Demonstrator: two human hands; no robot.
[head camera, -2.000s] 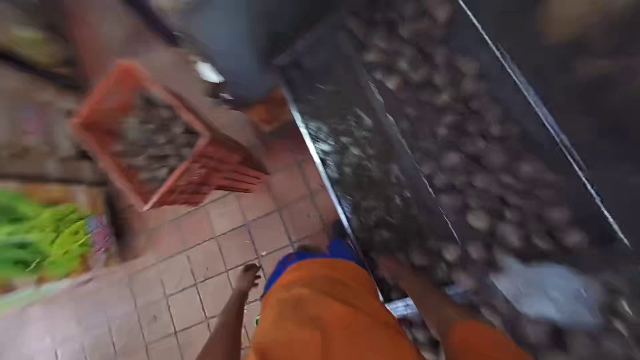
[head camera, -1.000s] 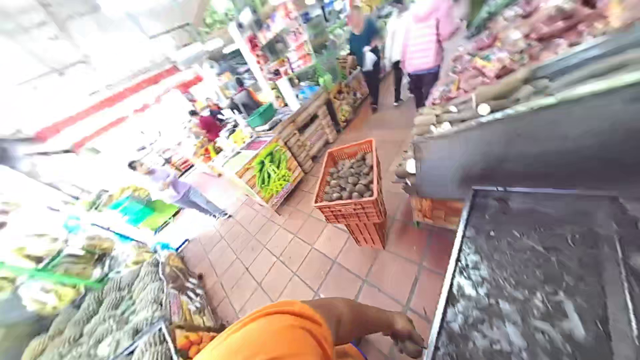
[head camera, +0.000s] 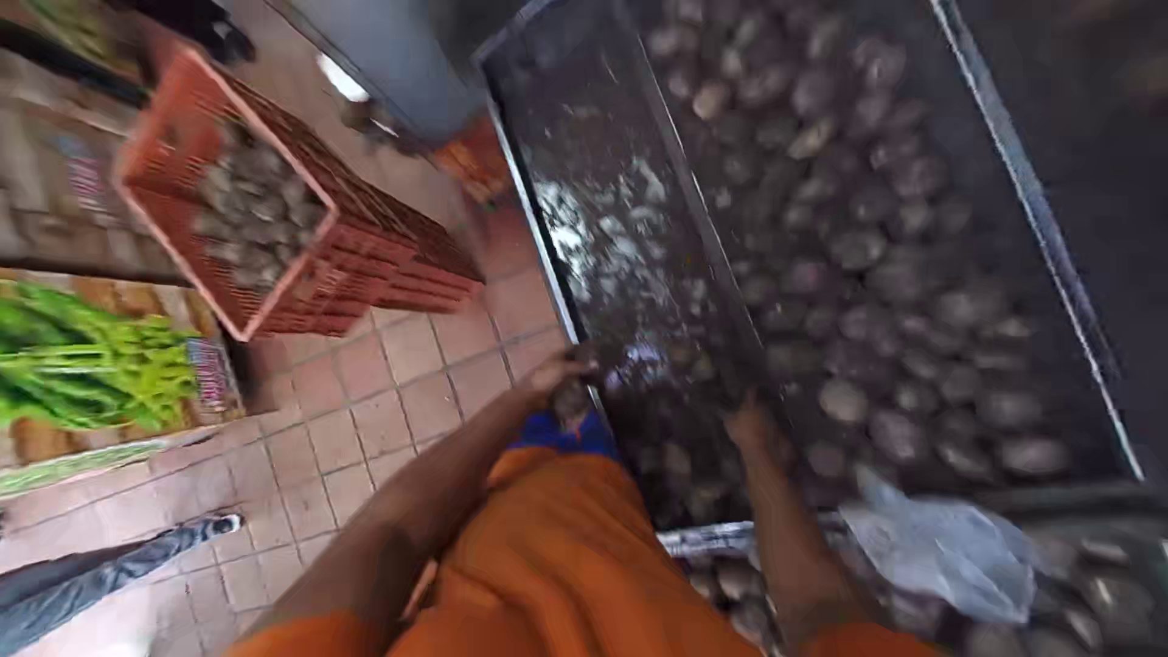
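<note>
My left hand (head camera: 561, 376) is at the near left rim of a dark metal tray (head camera: 630, 228), beside a dark, round, potato-like root vegetable (head camera: 570, 401) that it seems to hold. Past the tray's right divider, my right hand (head camera: 753, 415) reaches down over the near part of the bin; its fingers blur into the dark, so its grip is unclear. Brown and purplish round root vegetables (head camera: 858, 246) fill the compartment on the right. The tray's far part shows its wet, dirty bottom, with some vegetables at its near end.
An orange plastic crate (head camera: 274, 310) of brown root vegetables stands on other crates at the left. Green vegetables (head camera: 91, 356) lie on a wooden stand. A clear plastic bag (head camera: 949, 547) rests at lower right. A person's leg (head camera: 109, 566) shows on the tiled floor.
The view has swung from the market aisle back down to the bins. Both hands now show at the tray; one second ago only one hand was seen, near its edge.
</note>
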